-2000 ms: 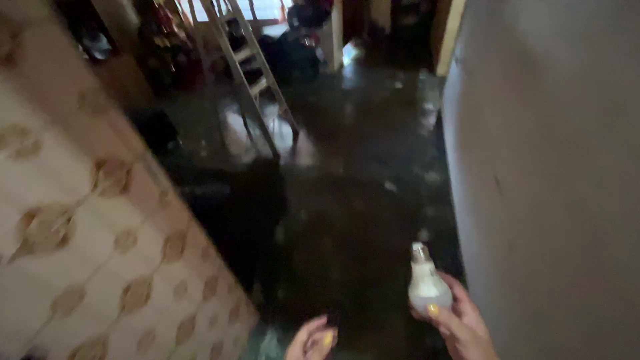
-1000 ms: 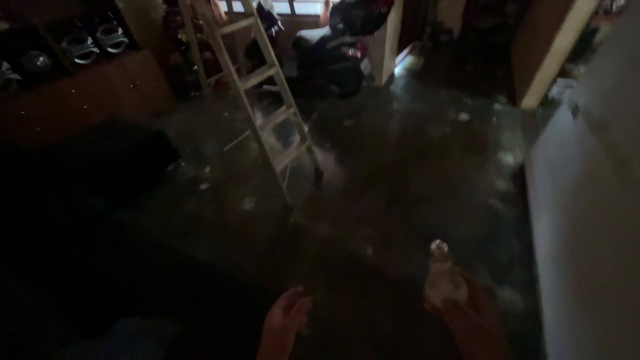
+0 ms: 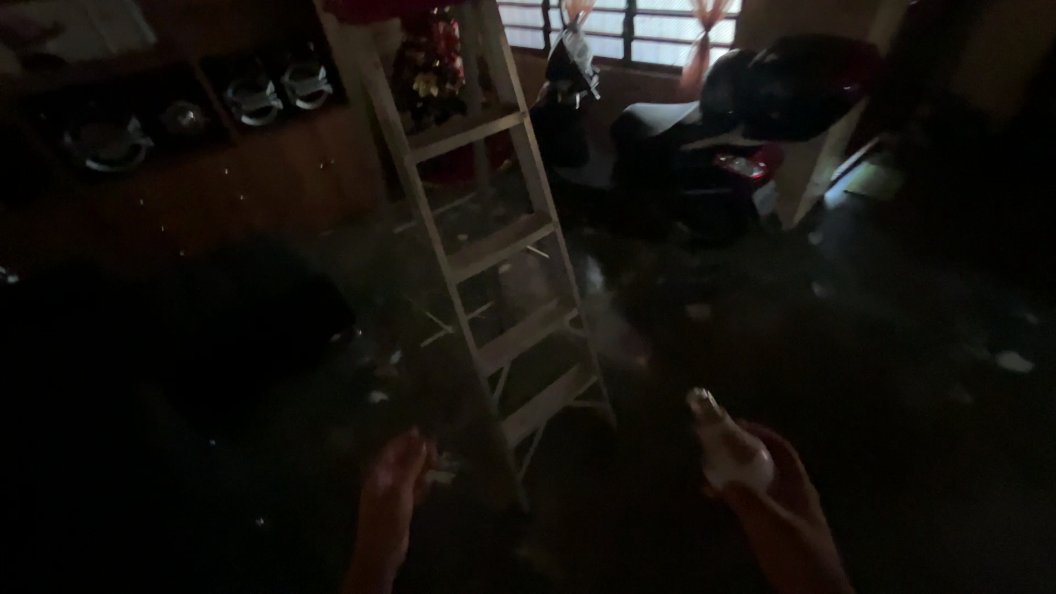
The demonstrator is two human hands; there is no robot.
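The room is dim. My right hand (image 3: 784, 503) grips a light bulb (image 3: 737, 458) by its rounded globe, with the metal screw base tilted up and to the left. At the lower middle, my left hand (image 3: 400, 470) is raised with its fingers partly curled; nothing shows in it, though darkness blurs the fingertips. A stepladder (image 3: 499, 247) stands beyond my hands, just ahead of the left one, its legs spread on the floor.
Behind the ladder at the right, a motorcycle (image 3: 676, 140) stands beneath a barred window (image 3: 610, 33). A wooden cabinet (image 3: 272, 169) with audio speakers (image 3: 107, 140) lines the left wall. A decorated plant (image 3: 429, 70) shows behind the ladder. The dark floor (image 3: 742, 330) has scattered pale spots.
The ladder and motorcycle have come nearer as the view moves forward. The patterned surface at the left and the pale wall at the right have left the view. The bulb stays in my right hand.
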